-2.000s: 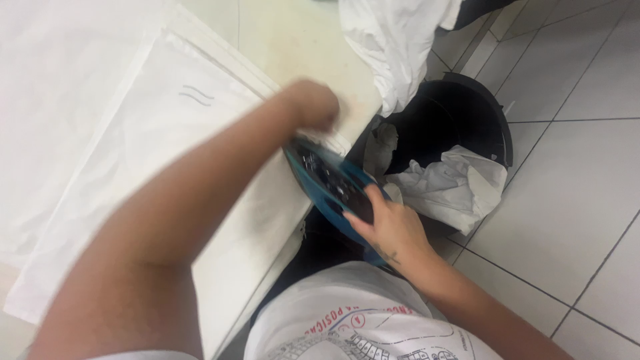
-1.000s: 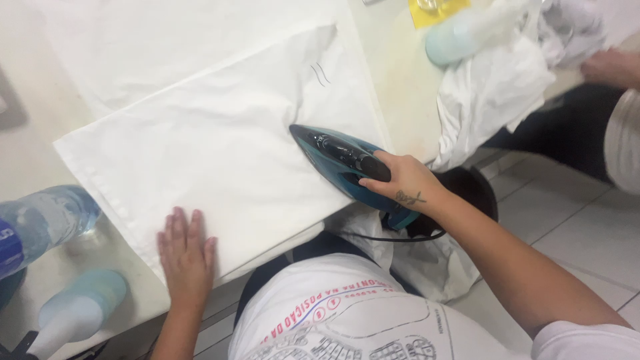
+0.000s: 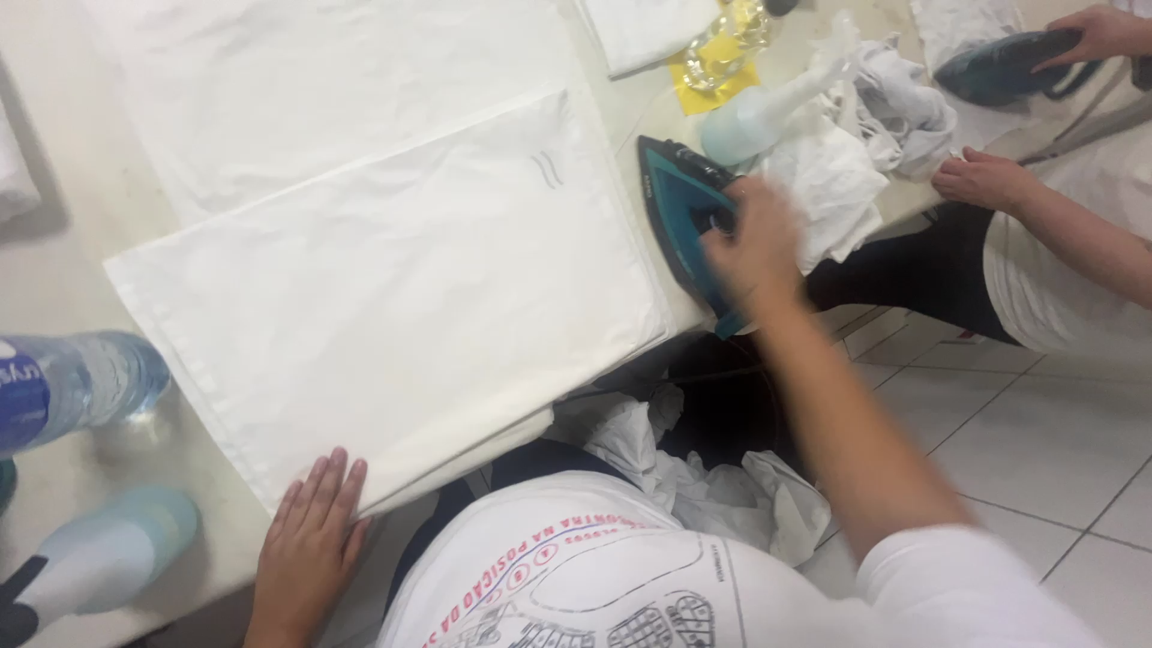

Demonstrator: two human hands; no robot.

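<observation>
A flat stack of white cloths [image 3: 387,297], the top one marked with two small wavy lines, lies on the pale table. Its near left corner is under the fingers of my left hand [image 3: 315,522], which rests flat with nothing held. To the right of the stack, my right hand [image 3: 756,238], slightly blurred, grips the handle of a teal and black clothes iron [image 3: 675,211]. The iron is tilted beside the cloths, near the table's front edge. A larger white cloth [image 3: 315,81] is spread behind the stack.
At left are a large water bottle [image 3: 90,382] and a spray bottle [image 3: 117,558]. Another spray bottle [image 3: 742,126] lies by crumpled white cloths [image 3: 828,171]. On the right, a co-worker's hand holds a second iron [image 3: 999,67]. Below the edge, a dark bin [image 3: 729,396] holds crumpled cloth.
The iron has moved right, from on top of the white cloth a second ago to beside the stack. My left hand remains at the near corner, where it was a second ago.
</observation>
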